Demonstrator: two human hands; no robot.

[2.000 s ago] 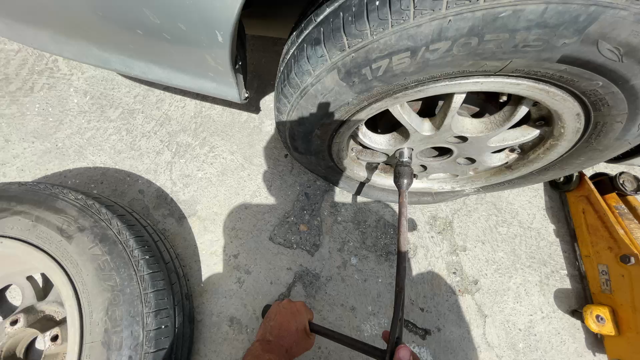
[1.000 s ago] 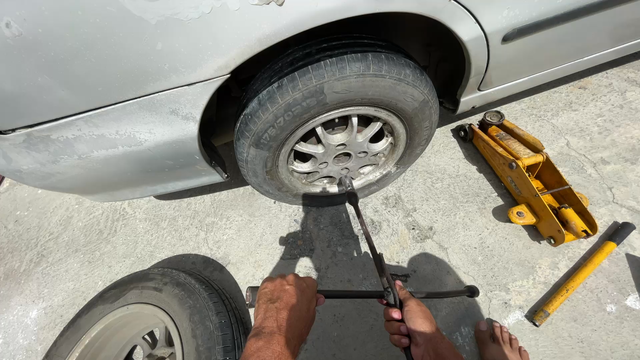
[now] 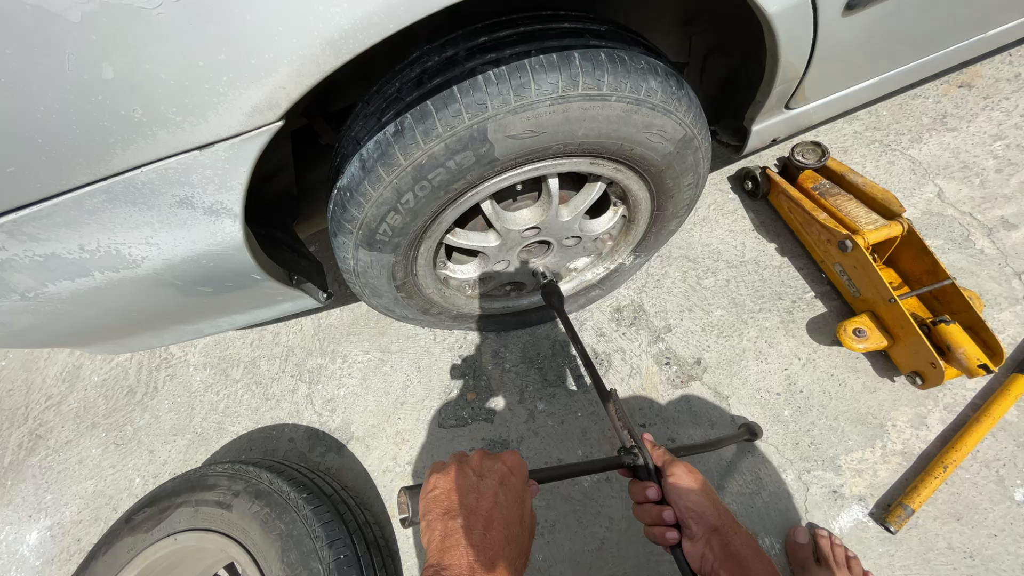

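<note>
A four-way lug wrench (image 3: 582,348) reaches from a lower lug position on the car's wheel (image 3: 552,224) back toward me, its socket end at the wheel. Near the left end of its crossbar, my left hand (image 3: 478,508) is closed around the bar, beside the socket tip. My right hand (image 3: 680,504) grips the arm nearest me, just below the center joint. The wheel has a worn silver alloy rim and a black tire (image 3: 376,200), mounted under the car's fender. Shadow falls over the lower rim, so the exact fit of the socket is hard to see.
A silver car body (image 3: 144,200) with worn paint spans the top. At lower left lies another wheel with its tire (image 3: 272,512). A yellow floor jack (image 3: 888,272) rests on the concrete at right, with a yellow handle bar (image 3: 952,456) below it. A bare foot (image 3: 824,552) shows at the bottom.
The crossbar has tilted, its right end now higher than its left. Both hands stay on the wrench, which remains at the wheel. The view has shifted a lot over the two seconds.
</note>
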